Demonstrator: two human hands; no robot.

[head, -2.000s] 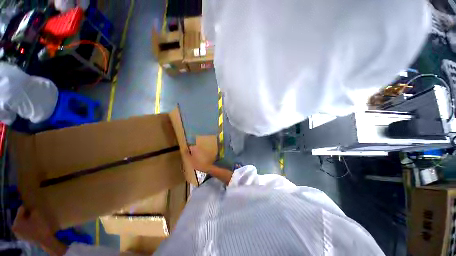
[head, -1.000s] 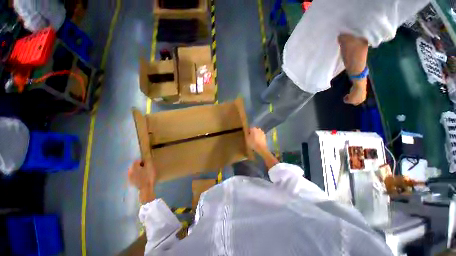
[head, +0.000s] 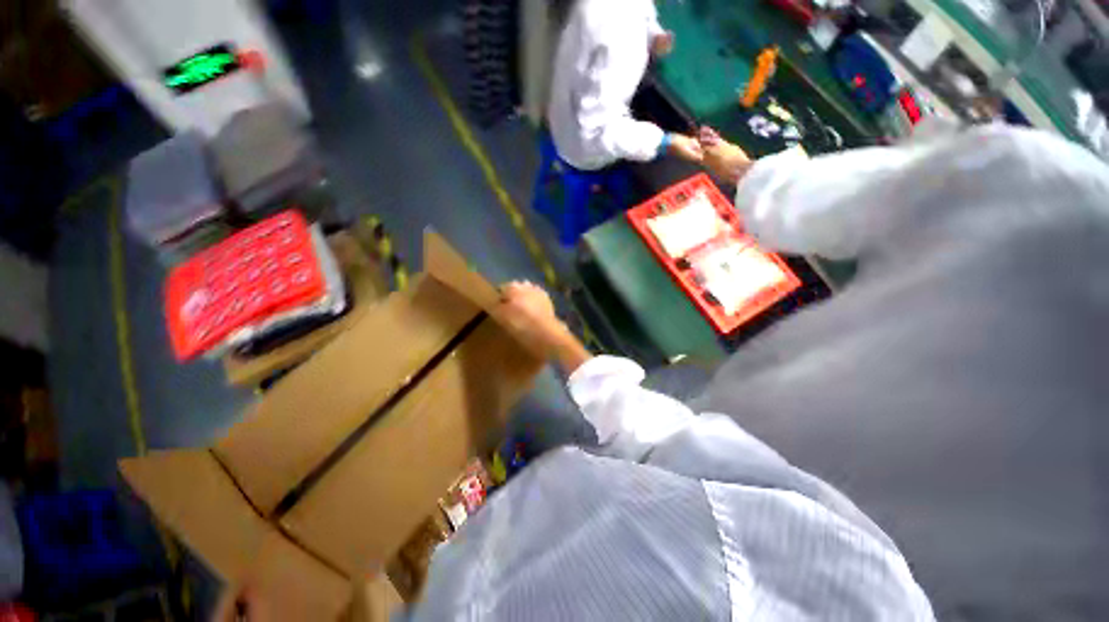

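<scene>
A large brown carton (head: 353,407) with open flaps and a dark seam along its middle is held in front of me, tilted, its near end at the lower left. My right hand (head: 532,318) grips its far right edge beside a raised flap. My left hand is not clearly visible; the carton's lower left end runs to the picture's bottom edge. What is inside the carton cannot be seen.
Red trays (head: 249,282) lie stacked on the floor at the left, beside grey stacks (head: 262,158). At the right is a green bench with a red tray (head: 718,255). One person (head: 602,85) sits there on a blue stool (head: 572,192); another stands close at my right.
The view has turned to a different part of the floor. The carton is still held and now slants from lower left to upper right. The red trays and seated person have come into view.
</scene>
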